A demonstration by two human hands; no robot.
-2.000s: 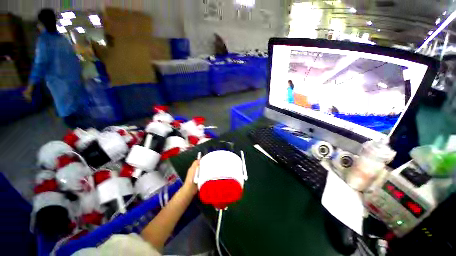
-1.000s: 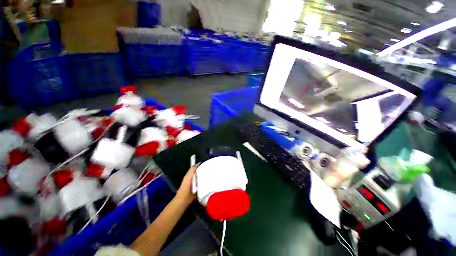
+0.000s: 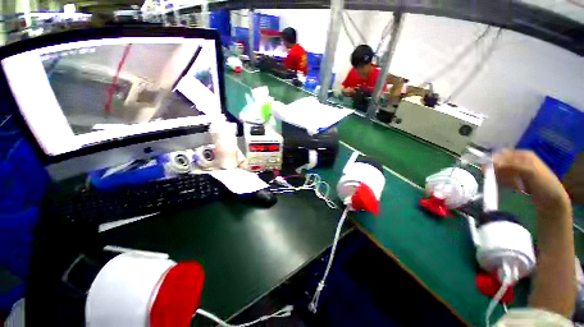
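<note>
A white security camera (image 3: 125, 292) with a red cap shows large at the lower left, cut off by the bottom edge, its white cable running right. My left hand is not in view. My right hand (image 3: 526, 175) is raised at the right, blurred, with its fingers beside the upright white antenna of a camera (image 3: 506, 246); whether they grip it cannot be told. Two more cameras stand on the green line, one (image 3: 360, 182) near the desk with its cable hanging over the edge, one (image 3: 451, 186) further right.
The monitor (image 3: 131, 144) shows a blurred picture. Below are the keyboard (image 3: 147, 195), paper (image 3: 237, 181) and mouse (image 3: 262, 197). A power supply (image 3: 264, 153) with red digits stands beside a black cylindrical object (image 3: 320, 150). Two people in red sit beyond the line.
The view has swung right, from the crate to the green line. The camera held by my left hand now shows at the lower left, without the hand. My right hand has come into view.
</note>
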